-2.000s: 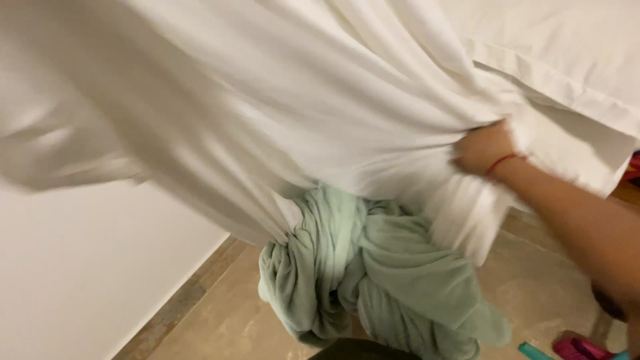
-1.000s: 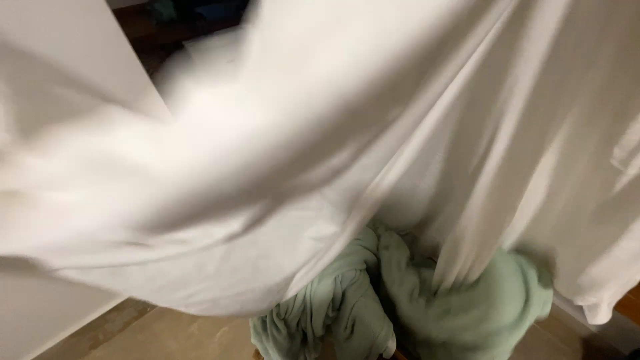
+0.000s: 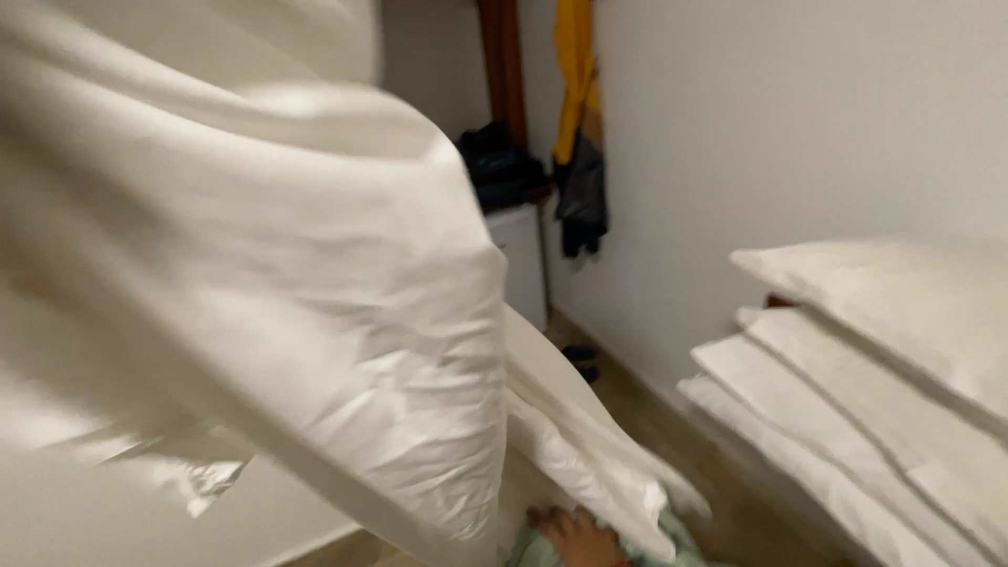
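Observation:
A large white sheet (image 3: 378,299), creased and blurred, hangs in the air across the left and middle of the head view. At the bottom edge is my right hand (image 3: 579,537), a red band at its wrist, against a pale green cloth (image 3: 677,539) and close to the sheet's lower folds. Its fingers are partly spread and blurred; whether they pinch any fabric cannot be told. My left hand is out of view.
White pillows (image 3: 890,315) lie stacked at the right. A yellow and dark garment (image 3: 579,126) hangs by the wall. Behind the sheet stand a white cabinet (image 3: 521,256) with dark items (image 3: 500,169) on top, and dark footwear (image 3: 581,362) on the floor.
The view has swung up and round to the pillows and hanging garment. The sheet has billowed to the left. My right hand gripped white fabric two seconds ago and is now low beside the green cloth.

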